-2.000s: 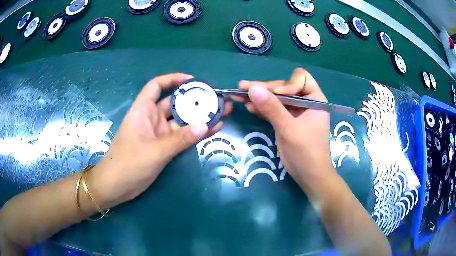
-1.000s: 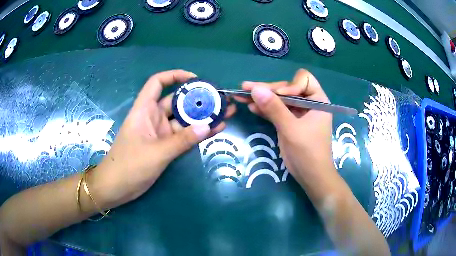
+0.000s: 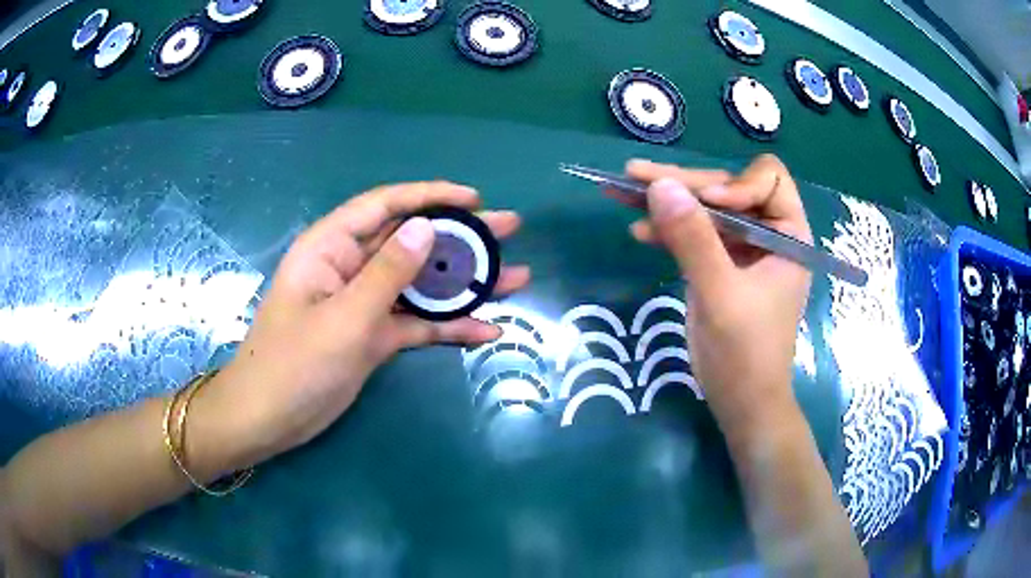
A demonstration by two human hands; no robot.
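My left hand (image 3: 328, 294) holds a round disc unit (image 3: 461, 271) with a black rim, a white ring and a grey-violet centre with a small hole. The thumb lies over its upper left face. My right hand (image 3: 735, 260) holds slim metal tweezers (image 3: 780, 239) between thumb and fingers. Their tips point left, up and to the right of the disc, apart from it and touching nothing. White arc-shaped strips (image 3: 597, 403) lie in rows on the green surface below and between my hands.
Many discs (image 3: 301, 70) lie on the green belt (image 3: 565, 68) at the back. A dense pile of arcs (image 3: 876, 395) lies at right beside a blue tray (image 3: 947, 452) of discs. Glossy clear film (image 3: 124, 305) lies at left.
My right hand and tweezers have moved right, away from the disc. My left thumb has moved up onto the disc's face. The discs on the belt have shifted right.
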